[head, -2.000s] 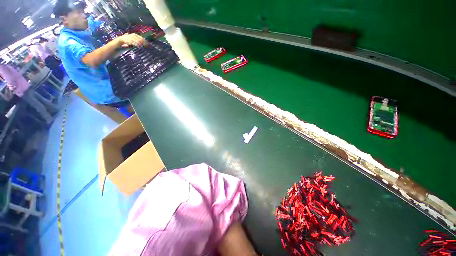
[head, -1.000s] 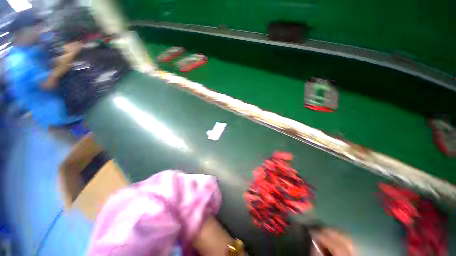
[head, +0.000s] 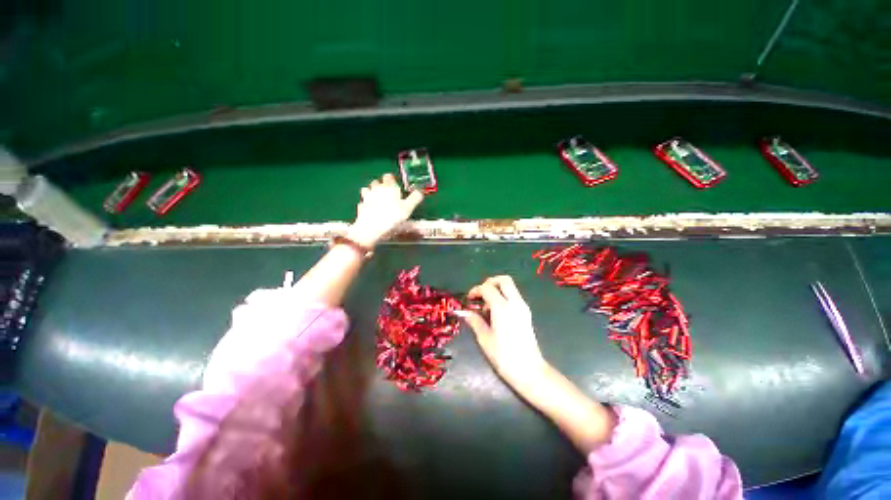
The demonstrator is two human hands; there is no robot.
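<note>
My left hand [head: 384,207] reaches over the belt edge, fingers apart, at the lower left of a red-rimmed phone housing [head: 417,171] with a green board. The thumb is close to its lower edge; contact cannot be told. My right hand [head: 508,332] is at the right edge of the left pile of small red-and-black parts [head: 415,332], fingertips bent together. Whether a part is between them cannot be made out. The right pile of small parts [head: 640,308] lies as a curved heap to the right of my right hand.
The green conveyor belt [head: 498,181] carries several other housings. The worn whitish ledge [head: 586,227] runs between belt and dark green bench [head: 195,332]. Pale tweezers [head: 838,327] lie at the right. A blue sleeve [head: 865,449] shows at the lower right, a cardboard box [head: 127,469] at the lower left.
The view has swung right, bringing both piles, the tweezers and more housings in sight. My left hand now reaches over the belt. My right hand, blurred before, is clear at the left pile.
</note>
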